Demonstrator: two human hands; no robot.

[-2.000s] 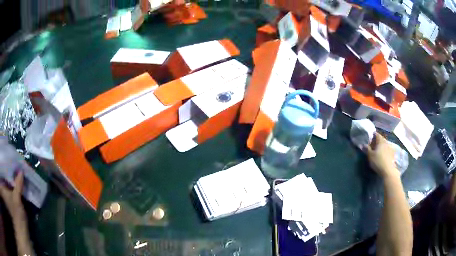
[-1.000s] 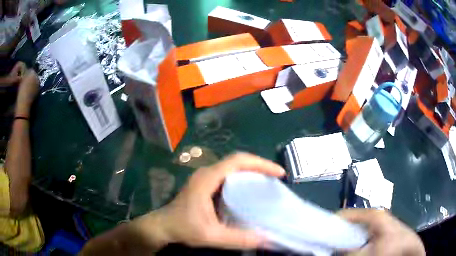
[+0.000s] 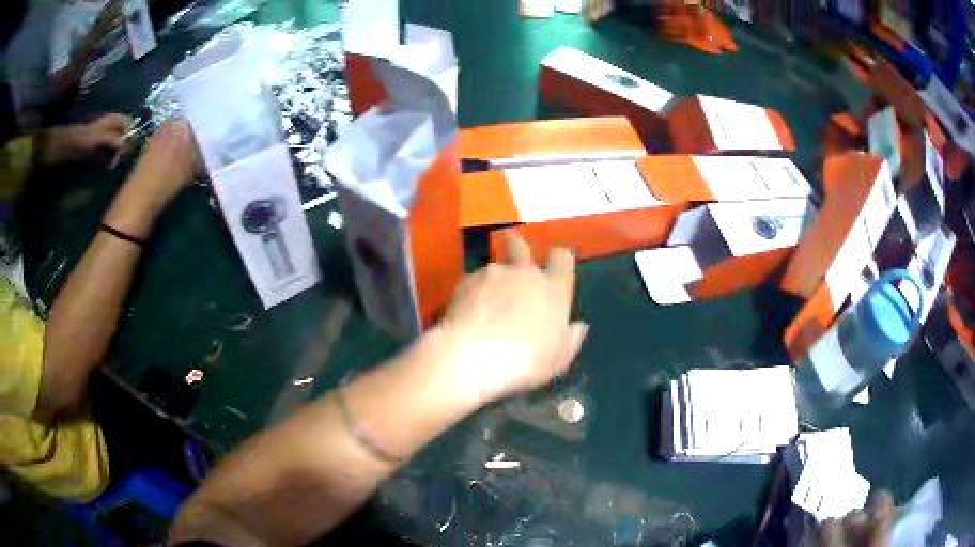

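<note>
My left hand (image 3: pixel 515 321) reaches over the table with its fingers apart and nothing visible in it. Its fingertips are at the front side of a lying orange-and-white carton (image 3: pixel 599 229); contact is unclear. Left of it an open carton (image 3: pixel 436 240) stands upright with crumpled white wrapping (image 3: pixel 387 150) in its mouth. My right hand (image 3: pixel 861 526) is cut off by the bottom edge at the right. A white wrapped item (image 3: pixel 917 517) is beside its fingers; whether it is gripped cannot be told. Leaflets lie in a stack (image 3: pixel 740 412) and in a loose pile (image 3: pixel 830 470).
A clear bottle with a blue lid (image 3: pixel 864 331) stands at right, near more cartons (image 3: pixel 855 230). Another open carton (image 3: pixel 267 224) is upright at left, beside another person's hand (image 3: pixel 171 155) and a stringy white heap (image 3: pixel 310 91). A round coin-like piece (image 3: pixel 570 410) lies near the front.
My left hand has let go of the white item and moved up towards the cartons. My right hand has gone down to the bottom right edge. The view has shifted left.
</note>
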